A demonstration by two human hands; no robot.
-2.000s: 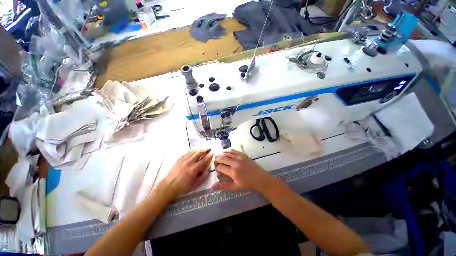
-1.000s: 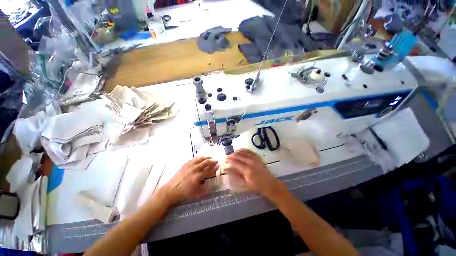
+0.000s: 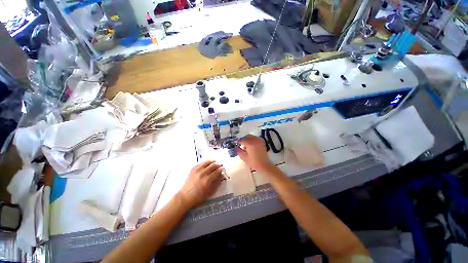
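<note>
A small cream fabric piece lies flat in front of the presser foot of the white sewing machine. My left hand rests on the table at the piece's left edge, fingers bent; whether it grips the fabric cannot be told. My right hand is raised beside the presser foot, its fingertips at the needle area; what they touch is too small to tell. Black-handled scissors lie just right of my right hand, partly hidden by it.
Beige pieces lie right of the scissors. A fanned beige pile and folded white pieces lie left. Long pale strips lie at the left front. A white cloth lies at the right end. A thread runs up from the machine head.
My right hand has moved from the cream piece up to the presser foot, uncovering more of the piece. My left hand stays near its left edge. The view has shifted slightly.
</note>
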